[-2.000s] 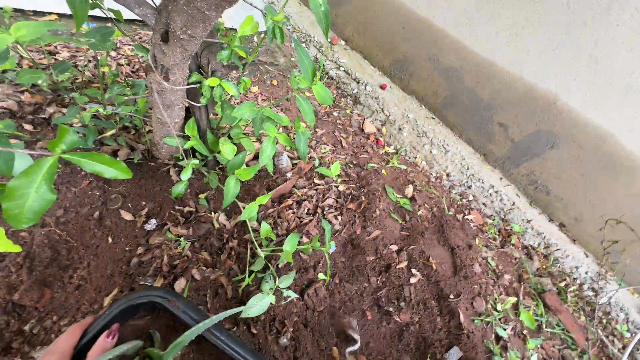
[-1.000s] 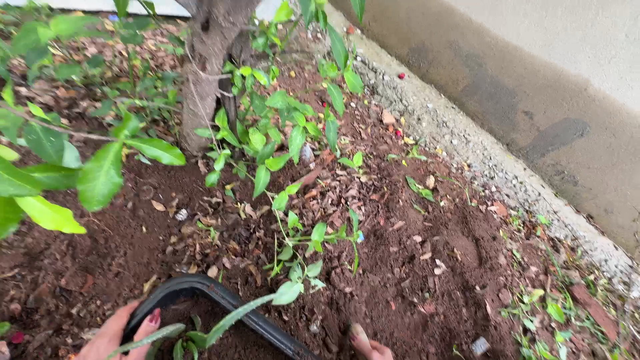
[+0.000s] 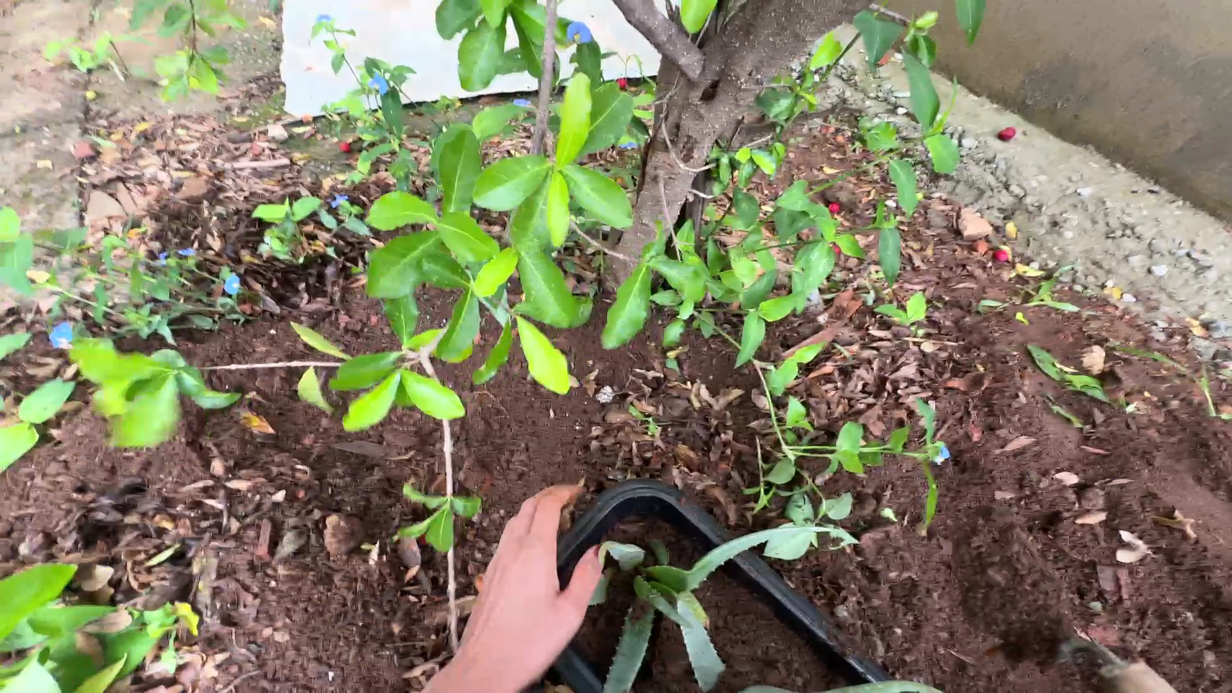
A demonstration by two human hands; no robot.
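Observation:
My left hand (image 3: pixel 525 587) grips the rim of a black plastic planter (image 3: pixel 707 525) at the lower middle, thumb on the rim and fingers along its outer side. Inside, an aloe-like plant (image 3: pixel 664 597) with toothed, grey-green leaves stands in brown soil; one long leaf arches over the right rim. At the bottom right edge, a blurred tan shape (image 3: pixel 1136 676) adjoins a dark, soil-covered end. Whether it is part of my right hand or a tool handle cannot be told. The planter's lower part is cut off by the frame.
A tree trunk (image 3: pixel 693 144) rises behind the planter. Leafy branches (image 3: pixel 539 212) hang ahead and to the left. A trailing weed (image 3: pixel 789 448) nears the planter's right side. Reddish-brown soil (image 3: pixel 962 577) with dry leaves surrounds it. A concrete edge (image 3: pixel 1068 192) and wall (image 3: pixel 1136 87) border the upper right.
The view has swung left and up, showing more branches and a pale panel. The right fingers seen beside the planter one second ago are no longer there. My left hand remains at the planter's rim.

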